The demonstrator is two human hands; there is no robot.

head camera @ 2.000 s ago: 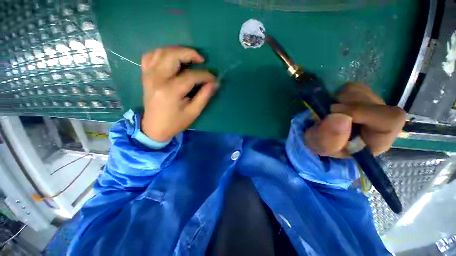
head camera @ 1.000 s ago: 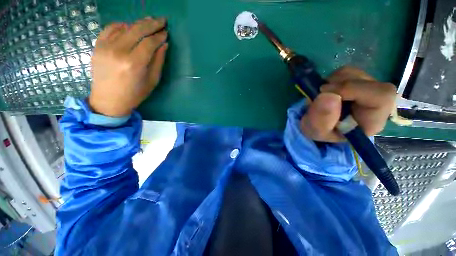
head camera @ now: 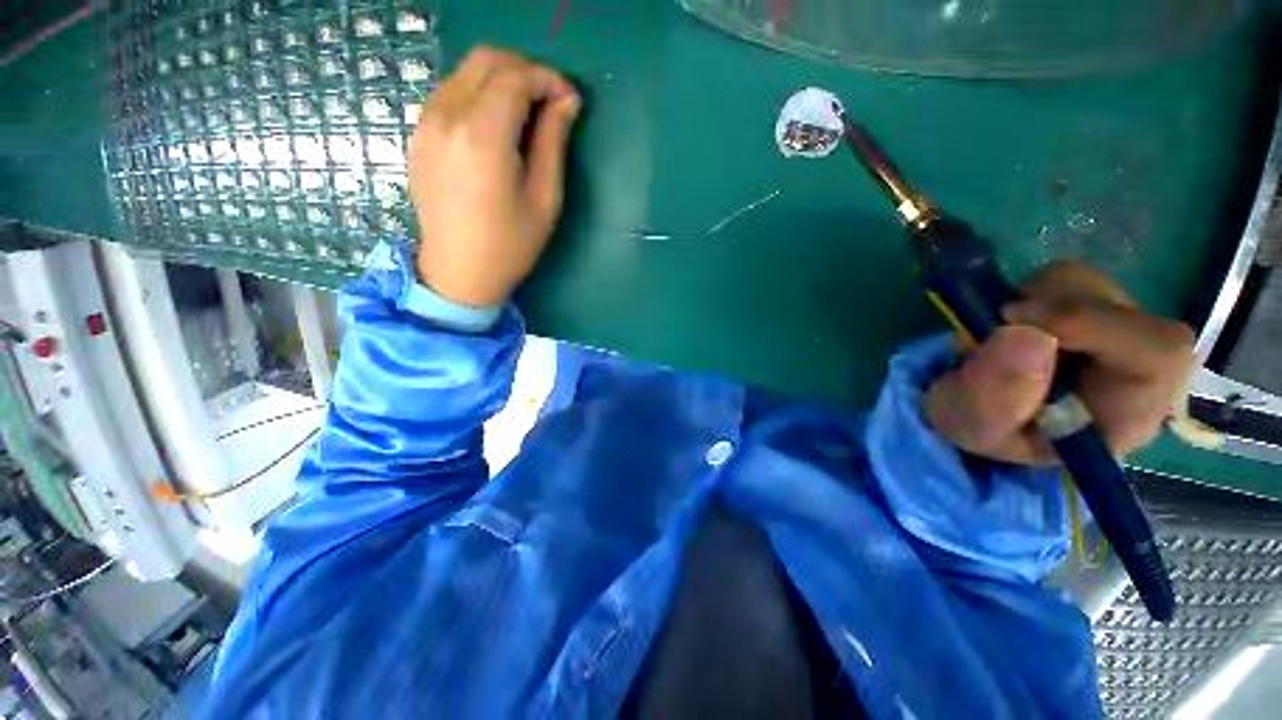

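Note:
The soldering iron (head camera: 970, 267) is in my right hand (head camera: 1062, 366), its dark tip at the right rim of the white round pad (head camera: 810, 124). Tiny dark and silvery parts (head camera: 808, 137) lie on the pad's near side. My left hand (head camera: 492, 176) is beside the blister tray's right edge, fingers curled, thumb and forefinger close together. I cannot tell if anything tiny is between them. A thin strand of solder wire (head camera: 745, 210) lies loose on the green mat, between my left hand and the pad.
The clear blister tray (head camera: 267, 141) with silvery parts lies at left. A large clear oval rim (head camera: 900, 63) is beyond the pad. A curved metal frame (head camera: 1244, 253) stands at right. A silvery pocketed tray (head camera: 1209, 598) is below the bench edge at lower right.
My left hand has let go of the solder wire, moved over to the blister tray, and come slightly back from it. The iron stays at the pad. The whole view has shifted.

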